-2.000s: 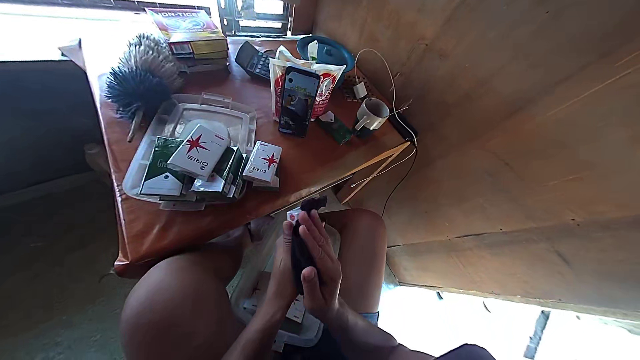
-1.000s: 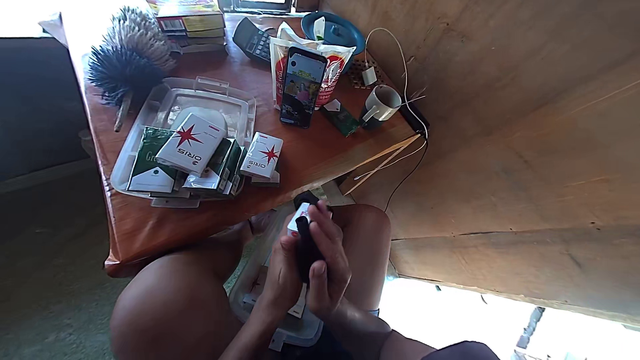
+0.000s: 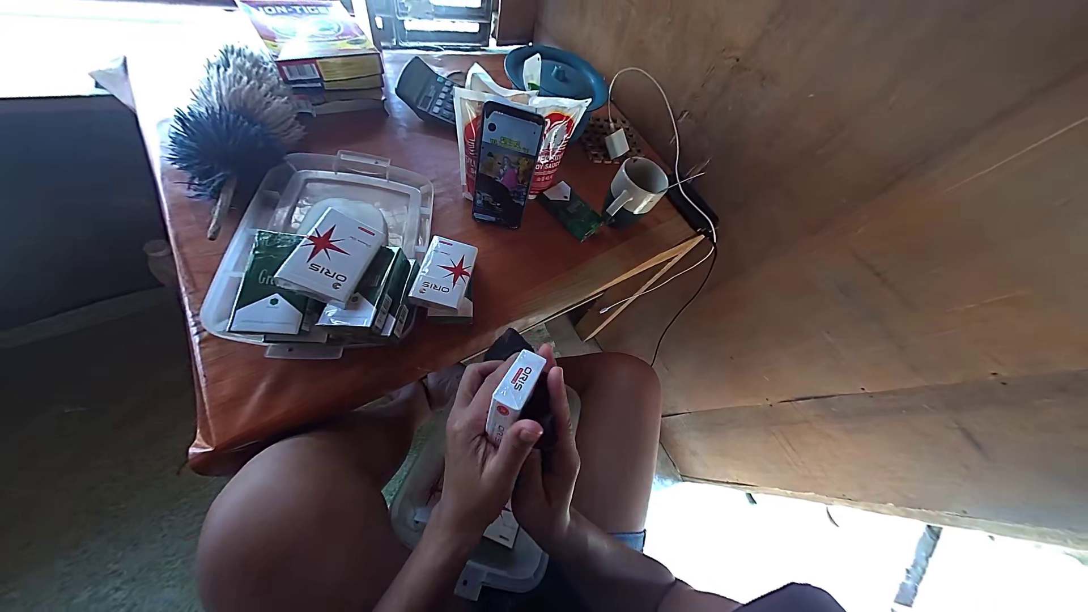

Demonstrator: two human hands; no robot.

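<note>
A white Oris cigarette pack (image 3: 517, 391) is gripped by my left hand (image 3: 480, 450), its narrow side facing up. My right hand (image 3: 552, 476) is pressed close on the right, with a dark cloth (image 3: 537, 416) between its palm and the pack. Below both hands, a clear plastic container (image 3: 518, 569) rests between my legs with a white pack inside. On the table, a plastic lid (image 3: 416, 191) bears green packs (image 3: 270, 289) and a larger white Oris pack (image 3: 333, 255). Another white Oris pack (image 3: 444, 272) lies at the lid's right edge.
The red-brown table (image 3: 527, 263) also bears a feather duster (image 3: 234, 123), stacked boxes (image 3: 327, 59), a calculator (image 3: 427, 92), a phone (image 3: 508, 166) leaning on sauce pouches, a mug (image 3: 637, 187) and a blue lidded dish (image 3: 561, 75). A wooden wall (image 3: 850, 255) stands at the right.
The pack, mostly hidden between my hands before, now shows its printed side. My left hand has turned to hold it, and the dark cloth sits behind it.
</note>
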